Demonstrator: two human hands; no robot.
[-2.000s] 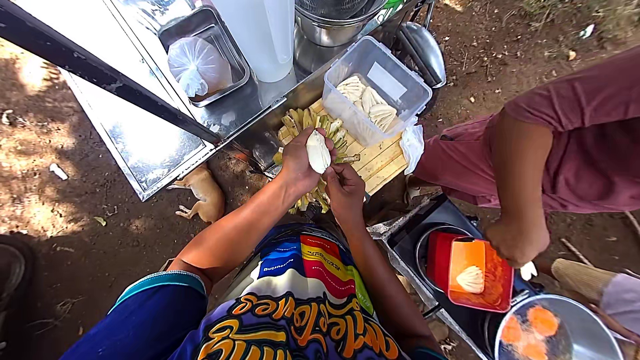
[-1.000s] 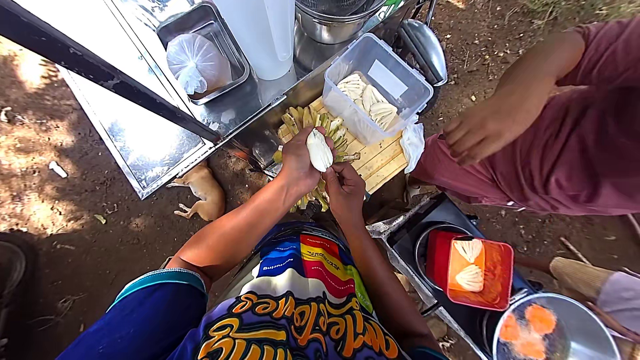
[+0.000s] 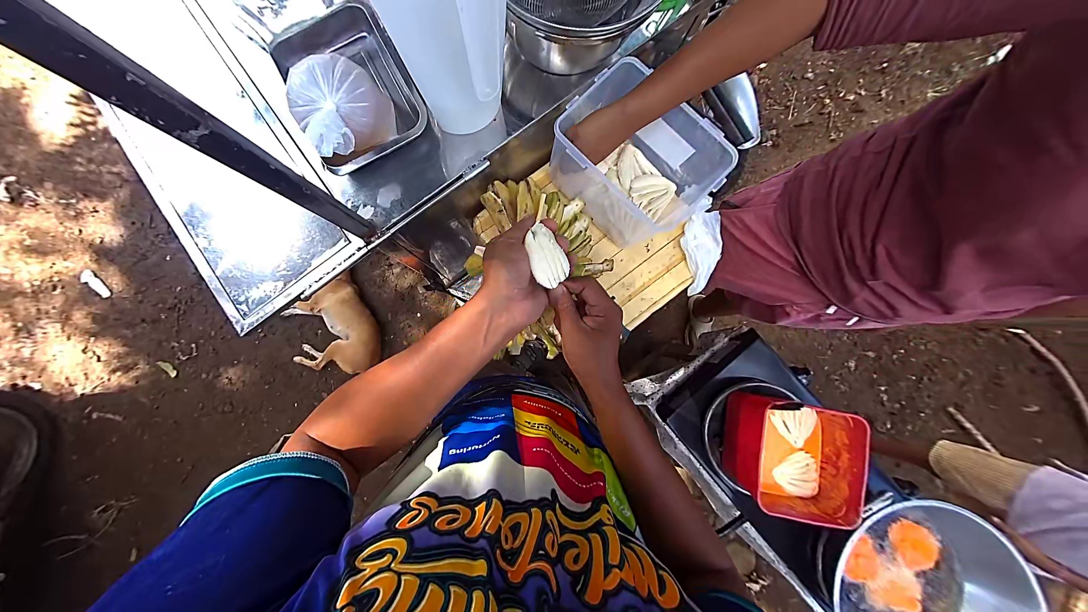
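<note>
My left hand holds a peeled, sliced banana fanned across its fingers. My right hand is just below, its thumb and forefinger at the banana's lower end; whether it grips a tool is hidden. Banana peels lie behind and beneath my hands on a slatted wooden board. On the board stands a clear plastic container with sliced bananas, and a co-worker's hand reaches inside it.
Two banana fans rest in a red tub of orange batter on a stove. Orange pieces fry in a metal pan. A plastic bag sits in a steel tray on the metal cart. A dog lies on the ground.
The co-worker's hand has moved from the red tub up into the clear container. The tub held one banana fan in the oldest frame and holds two now. My hands have stayed about in place.
</note>
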